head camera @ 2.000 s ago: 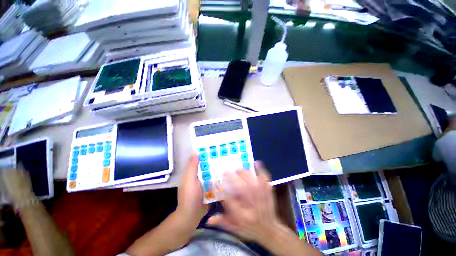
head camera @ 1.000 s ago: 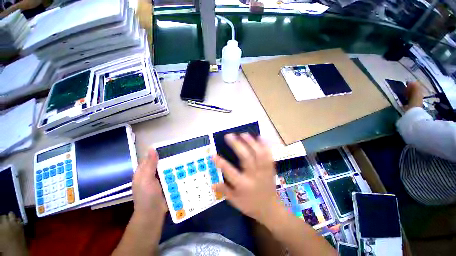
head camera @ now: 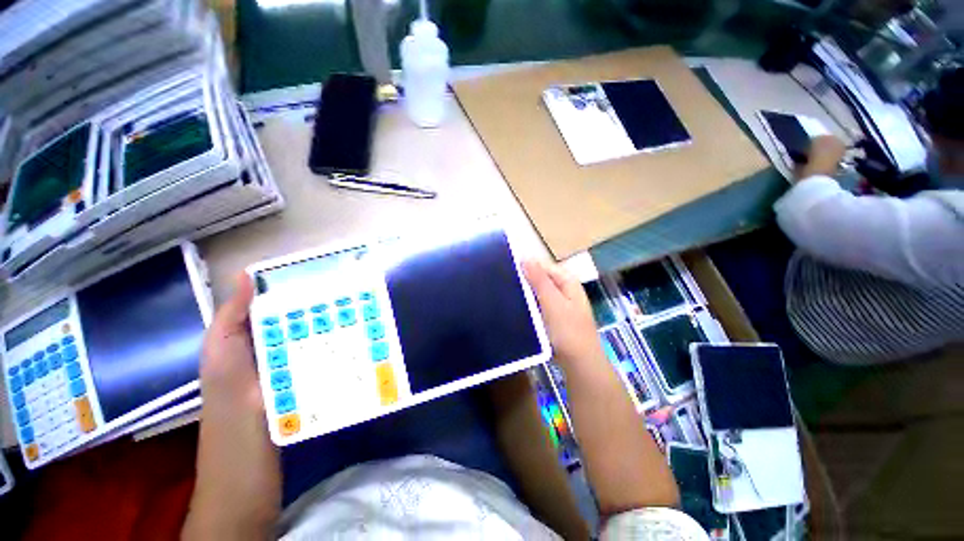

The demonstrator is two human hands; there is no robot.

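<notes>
A white calculator-tablet point(head camera: 328, 365) is held above my lap, at the bench's front edge. Its blue and orange keys face me on the left and its dark writing panel is on the right. The grey display strip lies above the keys; I cannot read digits on it. My left hand point(head camera: 229, 354) grips its left edge. My right hand point(head camera: 562, 317) grips its right edge. Another assembled calculator-tablet point(head camera: 148, 328) lies on a small pile to the left.
Stacked housings point(head camera: 159, 180) with green boards stand at left. A phone point(head camera: 343, 125), a thin pen-like stick point(head camera: 381, 187) and a white squeeze bottle point(head camera: 425, 79) lie beyond. Cardboard point(head camera: 507, 159) bears a panel unit point(head camera: 618, 119). A parts carton point(head camera: 745, 306) is lower right. A person point(head camera: 856, 227) sits at right.
My right hand has moved off the unit's face to its right edge, leaving the whole dark panel visible. The unit is held more level. The camera view has shifted, moving bench items up and left.
</notes>
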